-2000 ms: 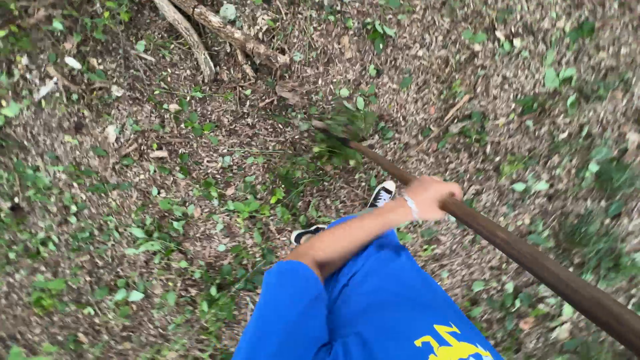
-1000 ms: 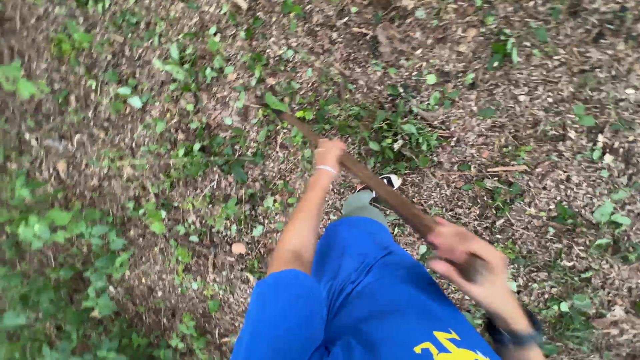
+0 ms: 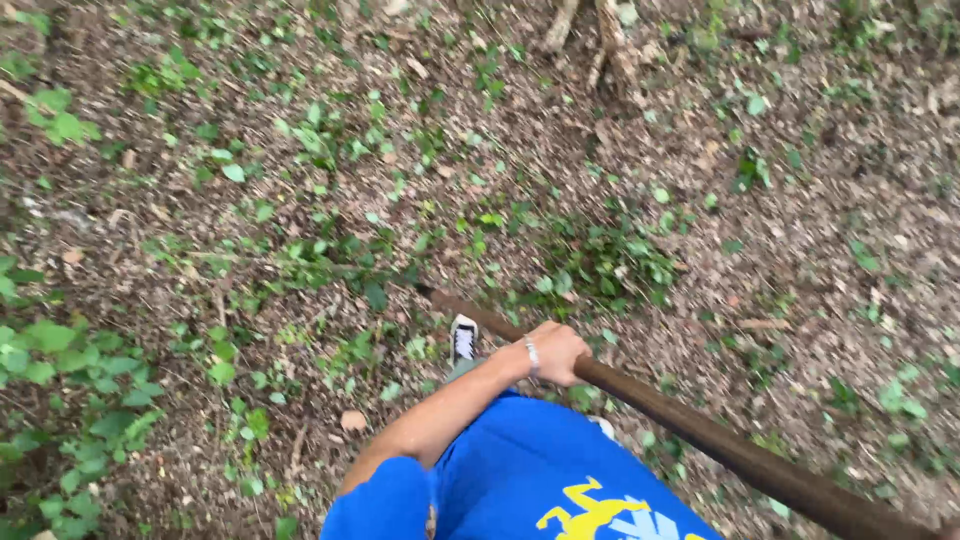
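A long brown wooden pole (image 3: 697, 424) slants from the lower right corner up to the middle of the view. My left hand (image 3: 551, 354), with a bracelet at the wrist, is closed around it in front of my blue shirt. Beyond the hand, the pole's far part reaches low over leaves and litter, where its dark end is blurred; what is fixed there cannot be made out. Only a skin-coloured sliver, seemingly my right hand (image 3: 952, 527), shows at the lower right corner by the pole's near part; its grip is hidden.
Leaf litter and low green plants (image 3: 611, 262) cover the ground. Woody stems or roots (image 3: 615, 45) stand at the top. Denser leafy growth (image 3: 82, 397) is at the lower left. My black-and-white shoe (image 3: 463, 339) is just below the pole's far part.
A second ago my right hand gripped the pole near my shirt; now it is almost out of view at the lower right. My left hand has moved right and down in the view, still holding the pole.
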